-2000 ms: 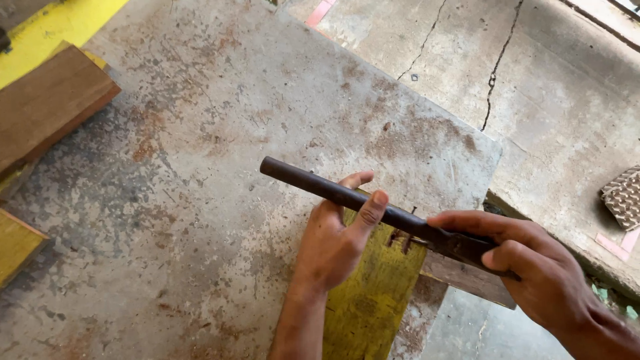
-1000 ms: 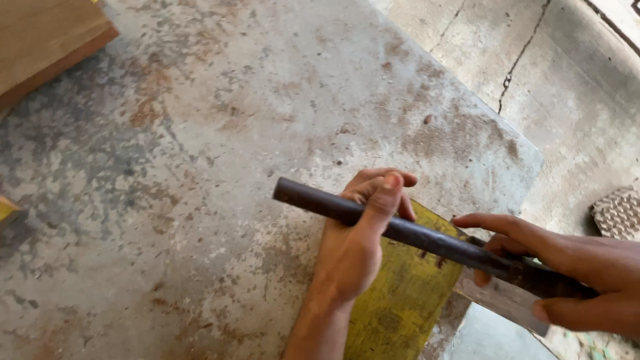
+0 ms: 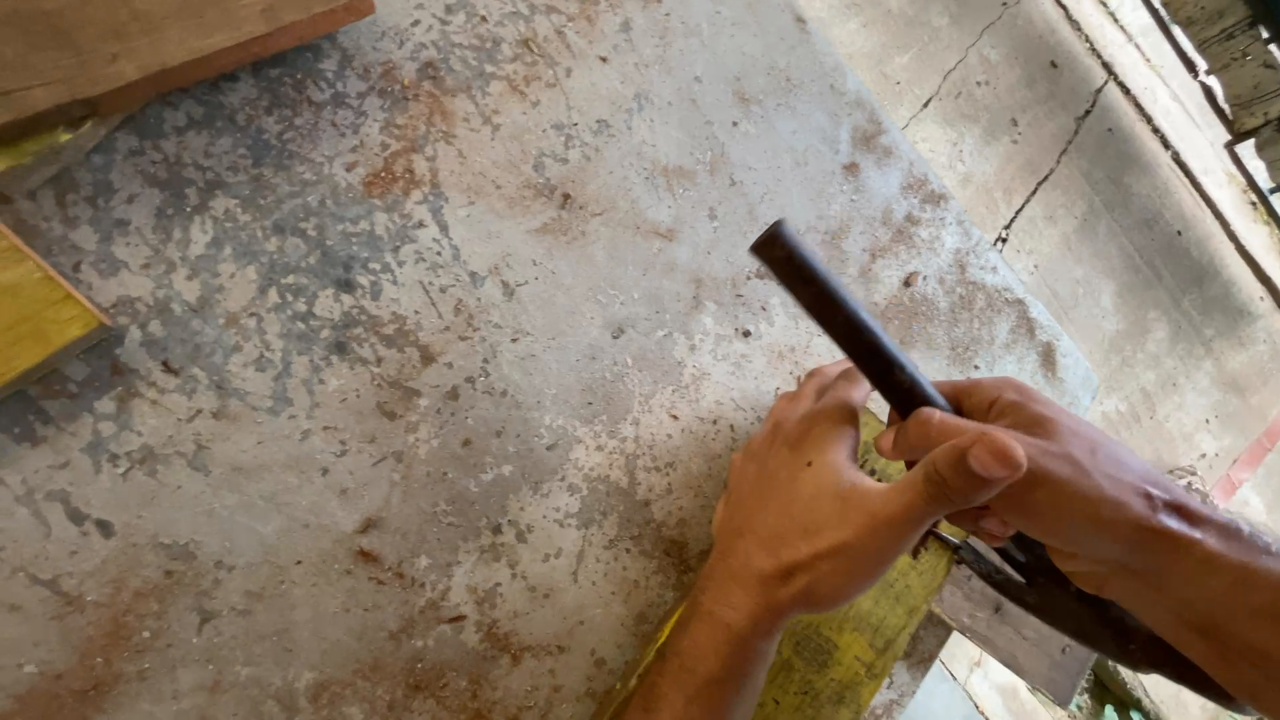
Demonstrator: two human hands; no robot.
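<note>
My right hand (image 3: 1010,470) is closed around a dark, round metal bar tool (image 3: 850,320). One end of the bar points up and left, and a dark curved part runs below the hand to the lower right. My left hand (image 3: 810,500) lies against a yellow-painted wooden board (image 3: 840,650), its thumb raised over the fingers of my right hand. Its fingertips are partly hidden, so whether it grips the board cannot be told. Near the hands, a thin metal piece of the tool touches or overlaps the board's end.
A worn grey tabletop (image 3: 500,400) with reddish-brown dust lies under the hands. A brown wooden board (image 3: 180,50) and a yellow piece of wood (image 3: 40,310) are at the left. A greyish-brown plank (image 3: 1010,630) juts out beneath the yellow board. Cracked concrete floor (image 3: 1130,190) shows beyond the table edge.
The bar has turned to a steeper slant. My right hand has moved along it, close to my left hand, which was behind the bar with its thumb over it. The view has shifted.
</note>
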